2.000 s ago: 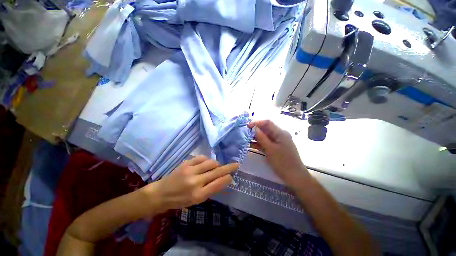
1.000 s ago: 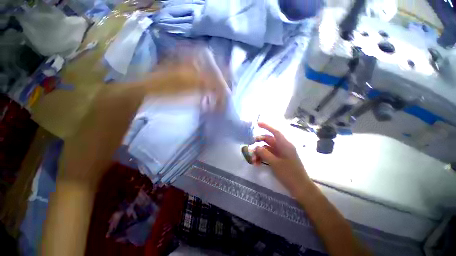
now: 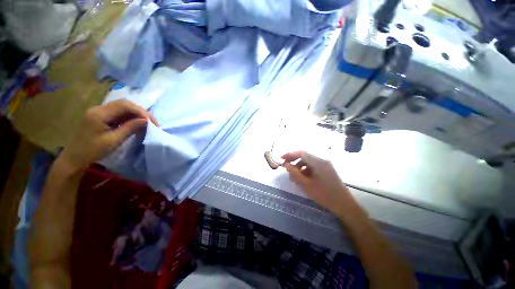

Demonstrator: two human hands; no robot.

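Observation:
My left hand (image 3: 116, 128) pinches the corner of a light blue garment panel (image 3: 169, 152) at the left end of the fanned pile. My right hand (image 3: 308, 172) lies on the white table left of and below the machine needle area, its thumb and fingertips close together beside a small brownish tab (image 3: 271, 160). Whether the fingers grip anything is unclear. The industrial sewing machine (image 3: 389, 84) stands at the right, with a dark grey knob (image 3: 354, 138) under its head. The presser foot and needle are lost in glare.
More light blue cloth (image 3: 237, 17) is heaped at the back. A brown covered surface (image 3: 68, 113) with scraps is at the left. A red crate (image 3: 96, 209) with offcuts sits below the table. A printed ruler (image 3: 265, 200) runs along the front edge, above dark plaid cloth (image 3: 243, 240).
The gathered blue piece that both hands held has left the needle side. My left hand swung left across the pile and now holds a panel corner. My right hand stays near the plate.

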